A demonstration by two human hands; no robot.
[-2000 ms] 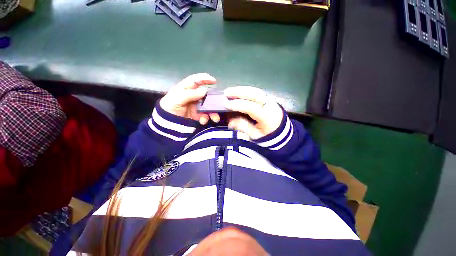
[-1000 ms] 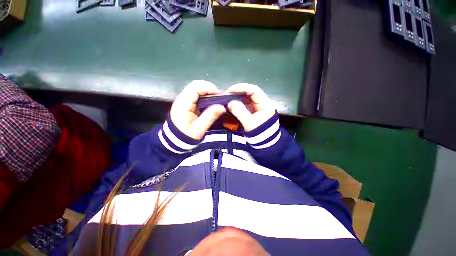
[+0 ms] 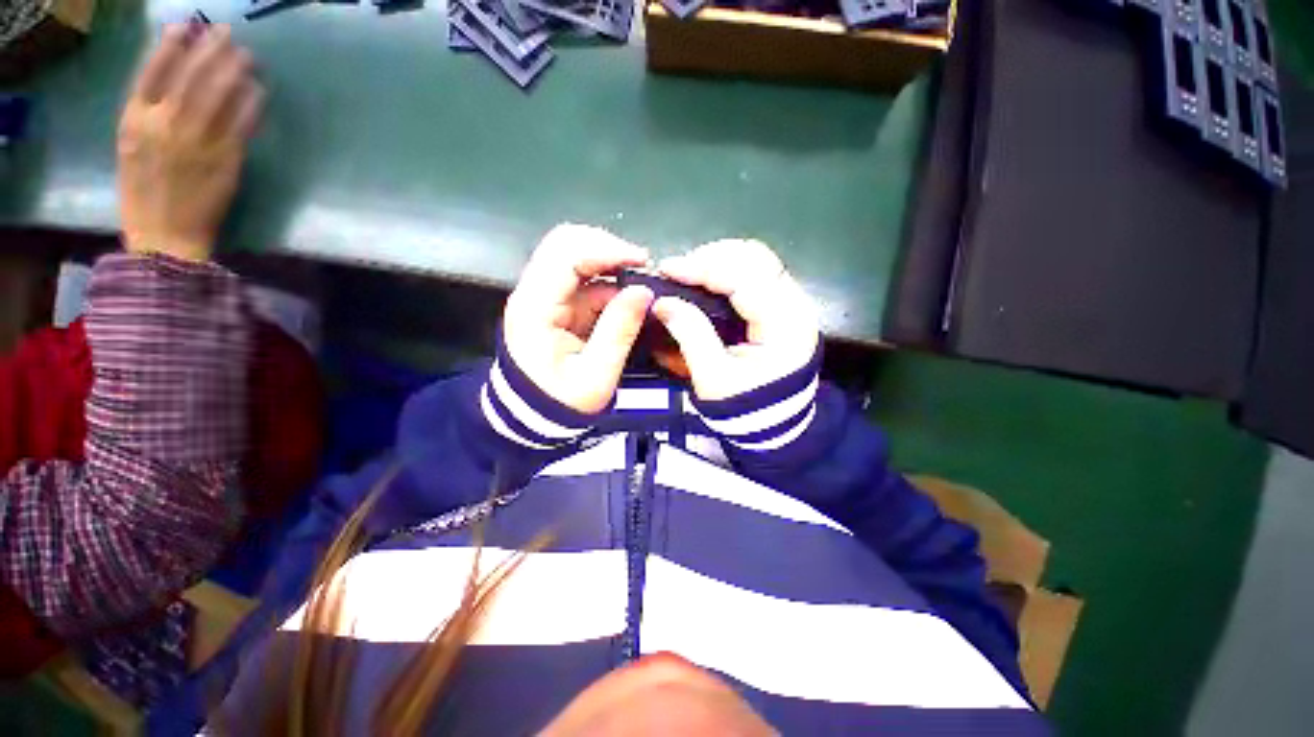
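A dark, finger-length display module [image 3: 695,301] is held between my two hands, just in front of the bench edge and close to my jacket. My left hand [image 3: 572,317] grips its left end, with the thumb on the near side. My right hand [image 3: 749,320] grips its right end, also with the thumb on the near side. The thumb tips nearly meet at the middle. The fingers hide much of the module, so I cannot tell whether a frame is fitted on it.
A co-worker's hand [image 3: 188,137] reaches over the green bench [image 3: 418,159] at left. Loose grey frames [image 3: 504,41] lie at the back beside a brown box [image 3: 793,51] of frames. Finished units [image 3: 1218,79] lie in rows on black foam sheets [image 3: 1110,216] at right.
The module has turned from its pale face to a dark edge, and both my hands have closed around it, thumbs together. The co-worker's arm has reached onto the bench.
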